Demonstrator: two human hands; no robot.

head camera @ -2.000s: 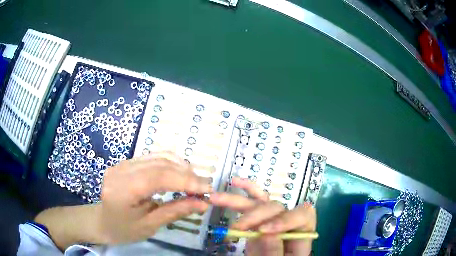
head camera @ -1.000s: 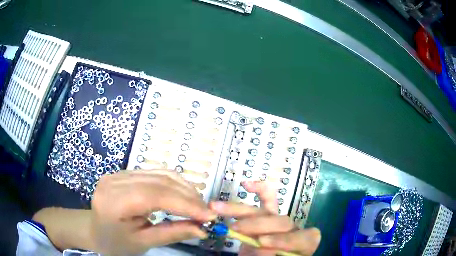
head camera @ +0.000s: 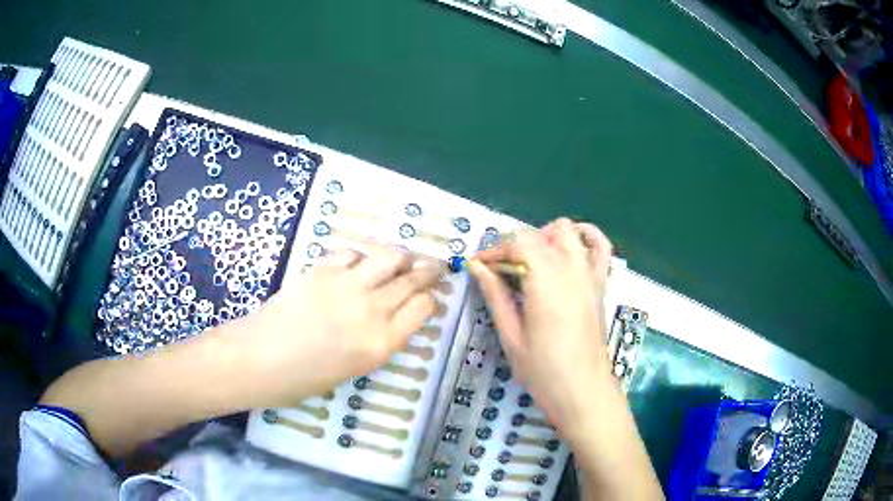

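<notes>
My right hand (head camera: 553, 303) is shut on a small brush (head camera: 458, 263), its blue end pointing left over the slotted tray's far part. My left hand (head camera: 338, 313) lies palm down over the tray's left half, its fingertips close to the brush end. Whether it holds a small part cannot be told. The cream slotted tray (head camera: 416, 465) shows rows of dumbbell-shaped slots, several with dark round heads (head camera: 351, 422) at their left ends. A grey bar fixture (head camera: 460, 401) lies lengthwise across the tray, its far end hidden by my right hand.
A dark tray of loose rings (head camera: 211, 171) is at left, beside a spare slotted tray (head camera: 73, 137). Another bar fixture (head camera: 627, 338) is at right. A blue bin (head camera: 720, 445) holds a round pot, beside a ring pile (head camera: 803, 431). The green conveyor (head camera: 392, 108) runs beyond.
Both hands have moved away from me to the tray's far part, the brush with them. Near slots are now uncovered. The bar fixture on the conveyor has moved right.
</notes>
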